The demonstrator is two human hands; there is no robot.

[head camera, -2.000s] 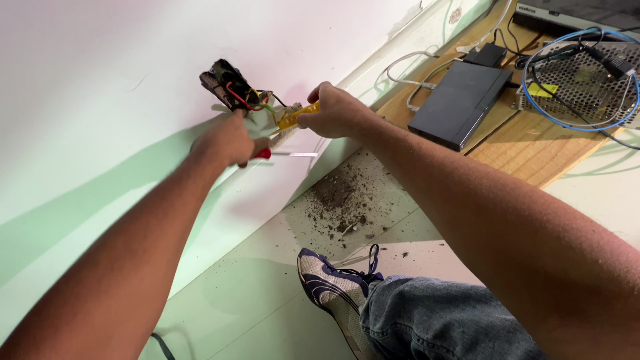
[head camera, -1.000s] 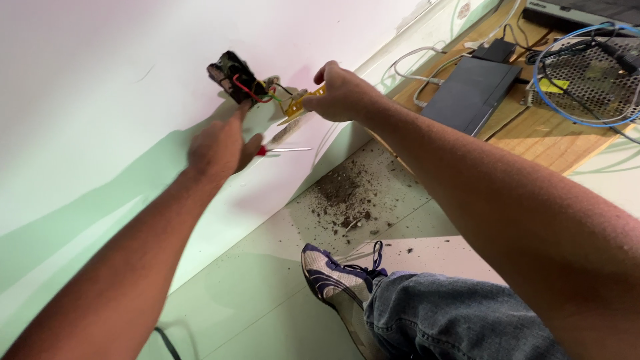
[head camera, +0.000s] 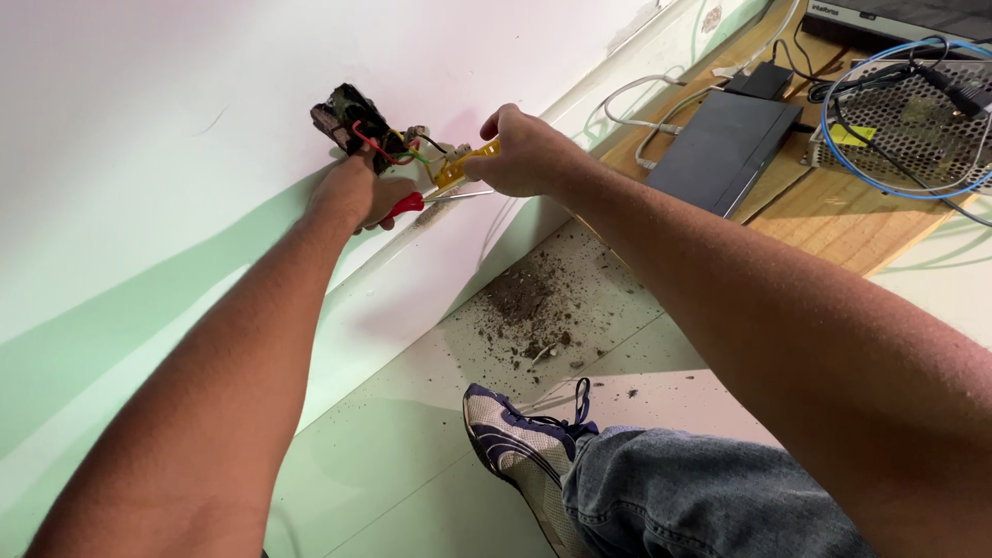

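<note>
An electrical wall box [head camera: 353, 116] sits in a rough-edged hole in the white wall, with red, black, green and yellow wires [head camera: 395, 147] coming out of it. My left hand [head camera: 356, 194] is at the lower edge of the hole, its fingers around the red handle of a screwdriver [head camera: 406, 204], whose shaft points right; its raised fingertips are at the wires. My right hand [head camera: 527, 151] grips a yellow plastic mounting frame [head camera: 459, 169] with pale connectors on it. The wires run between the box and this frame. Some fingertips of both hands are hidden.
Crumbled debris [head camera: 527, 298] lies on the tiled floor by the skirting, near a shoe [head camera: 519, 434]. At right, a wooden board [head camera: 845, 232] carries a flat black device [head camera: 721, 147], a perforated metal power supply [head camera: 922, 124], coiled blue cable [head camera: 833, 147] and an Intelbras unit [head camera: 876, 23].
My right hand has shifted its hold on the yellow frame, the fingers lifting since two seconds ago. My left hand stays by the wall box with the screwdriver.
</note>
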